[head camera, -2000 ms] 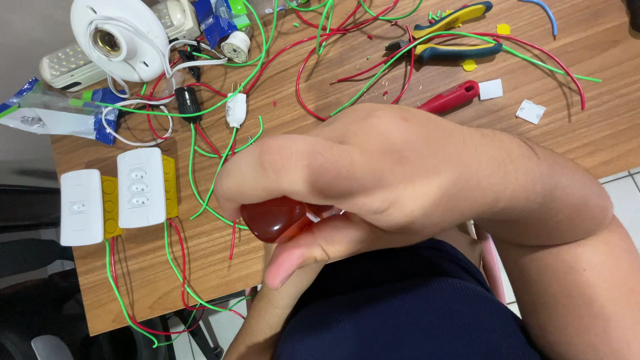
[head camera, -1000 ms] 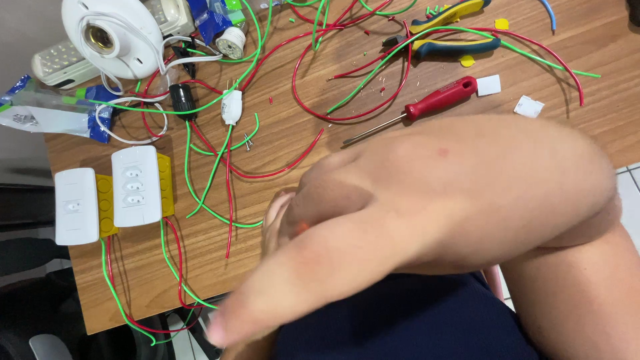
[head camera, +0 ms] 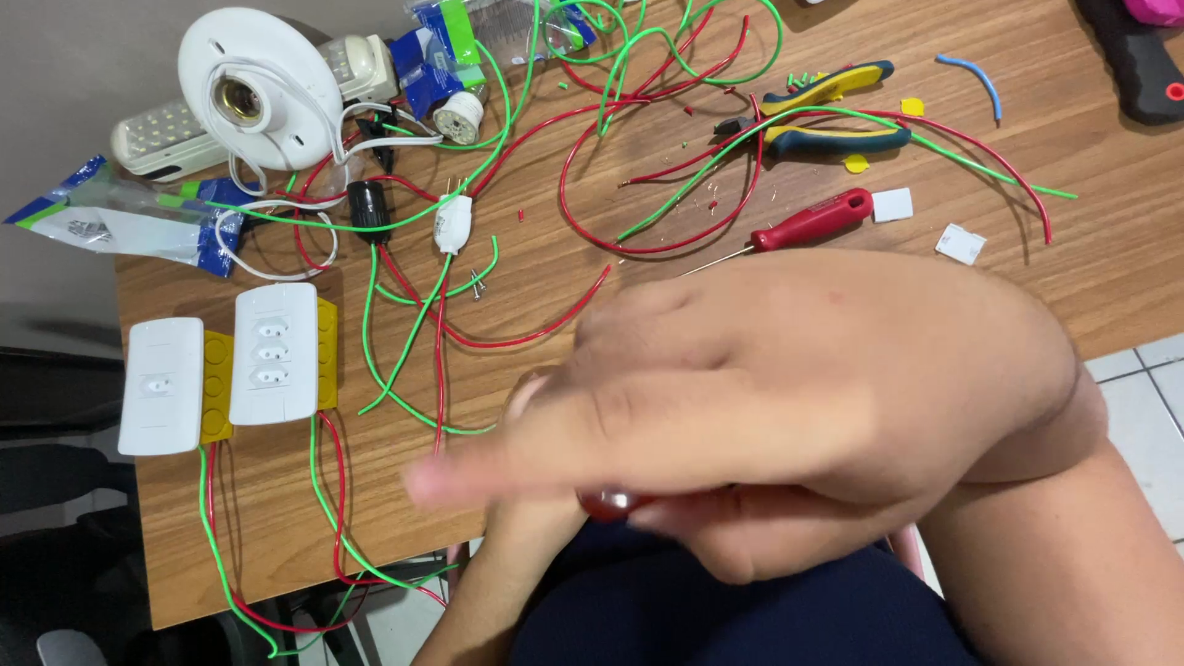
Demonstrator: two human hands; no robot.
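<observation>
My right hand (head camera: 758,388), slightly blurred, fills the middle of the head view, above the table's front edge. It is curled round a glossy red handle (head camera: 610,502), of which only the rounded end shows; the tool's other end is hidden. Beneath it is my left hand (head camera: 532,518), mostly covered, so what it holds cannot be seen. Left of the hands, two white outlet plates (head camera: 274,353) (head camera: 161,386) on yellow boxes trail red and green wires. A white plug (head camera: 452,223) and a black connector (head camera: 369,211) lie farther back, near small screws (head camera: 477,285).
A red-handled screwdriver (head camera: 814,220) lies just beyond my right hand. Behind it are cutting pliers (head camera: 837,141) among loose red and green wires. A white lamp holder (head camera: 259,92), emergency lights (head camera: 166,139) and plastic packaging (head camera: 120,222) crowd the back left.
My right hand has turned, and its extended finger has swung up and left since one second ago. The red-handled screwdriver on the table, partly covered two seconds ago, shows more.
</observation>
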